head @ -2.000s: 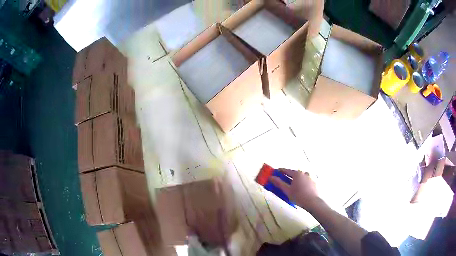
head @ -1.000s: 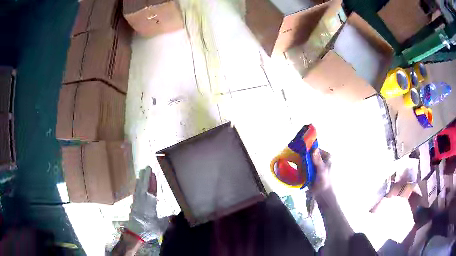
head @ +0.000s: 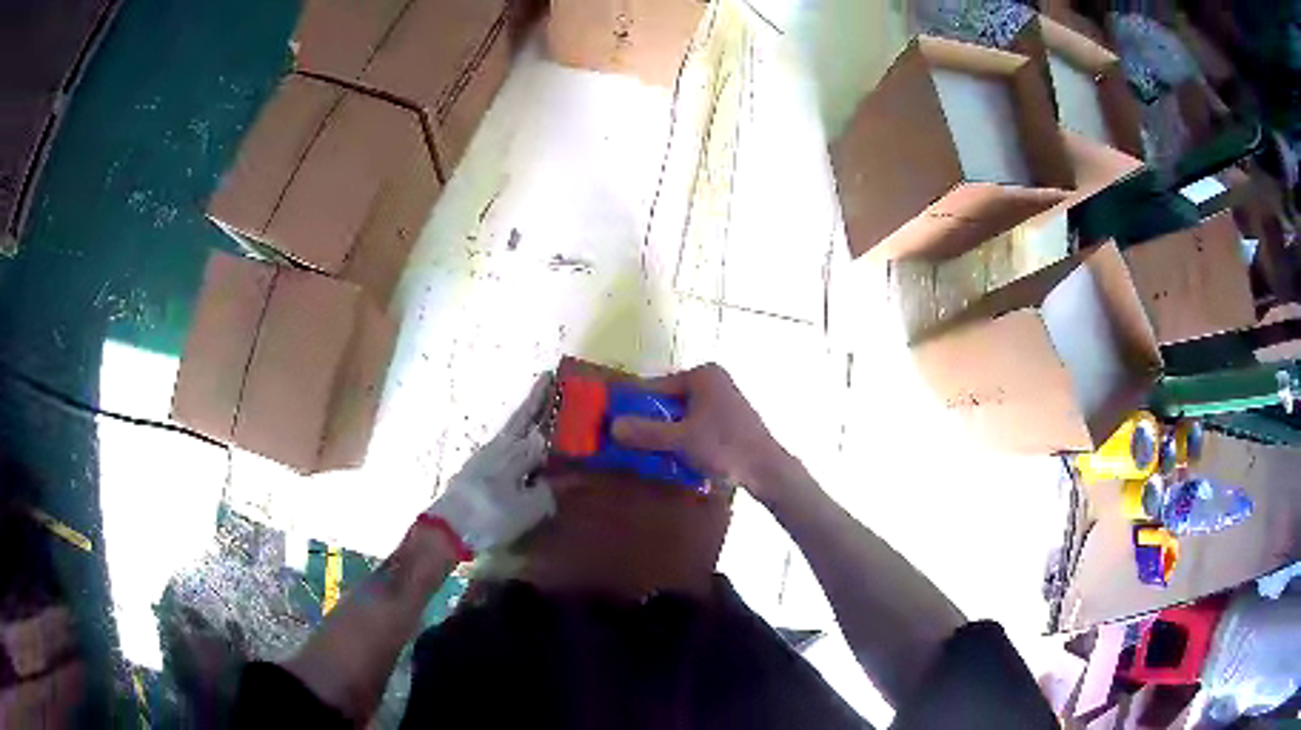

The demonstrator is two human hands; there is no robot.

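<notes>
A brown carton [head: 642,535] stands at the table's near edge against my body, its top flaps now folded down. My right hand [head: 713,428], bare, grips the blue tape gun [head: 649,432]. The tape gun's orange-red front lies at the far left part of the carton top. My left hand [head: 500,492], in a white knit glove with a red wrist band, rests at the carton's left side, fingers close to the tape gun's front. The tape roll and any tape strip cannot be made out.
Closed cartons [head: 293,357] line the table's left edge. Another carton [head: 624,36] stands at the far side. Open cartons with pale layers [head: 970,136] stand at the right. Yellow tape rolls [head: 1127,446] and a clear bottle [head: 1206,505] are on the side surface, near a red crate [head: 1179,642].
The near carton was open with its pale layer showing; its top is now covered. The tape gun has moved left onto it. My gloved hand has come up to the carton's left side.
</notes>
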